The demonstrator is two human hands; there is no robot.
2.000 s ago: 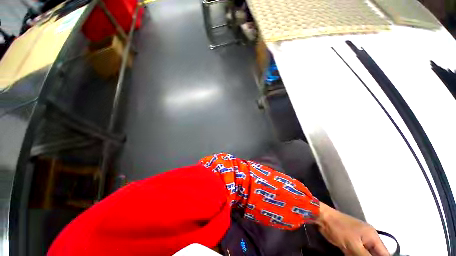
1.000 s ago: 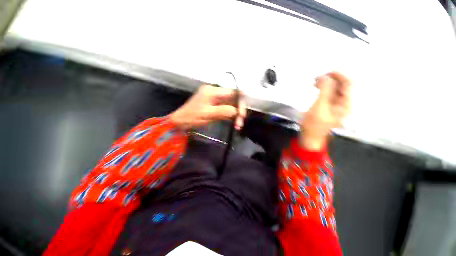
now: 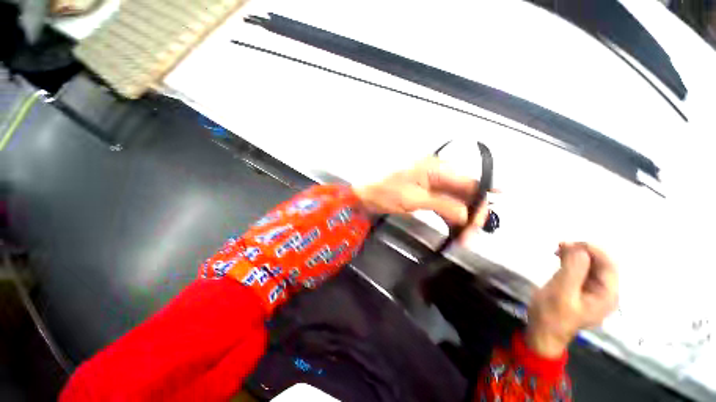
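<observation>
My left hand (image 3: 428, 192) is over the near edge of the white bench and pinches a black strip (image 3: 486, 169). The strip's upper part curves above the fingers and its lower part hangs past the bench edge. A small round pot with black contents (image 3: 492, 221) sits just right of my left fingertips, partly hidden. My right hand (image 3: 579, 286) is farther right at the bench edge, with its fingers curled. It is blurred, and I cannot tell whether it holds something thin.
A wide band of loose black strips (image 3: 440, 78) and one thin strip (image 3: 377, 85) lie across the white bench (image 3: 314, 106). A dark stack of strips (image 3: 628, 43) lies at the back right. A tan ribbed tray (image 3: 153, 43) is at the left end. Grey floor lies at left.
The view has turned, bringing more of the bench into sight. My left hand, with the strip, is now beside the pot and over the bench. My right hand's fingers are still curled.
</observation>
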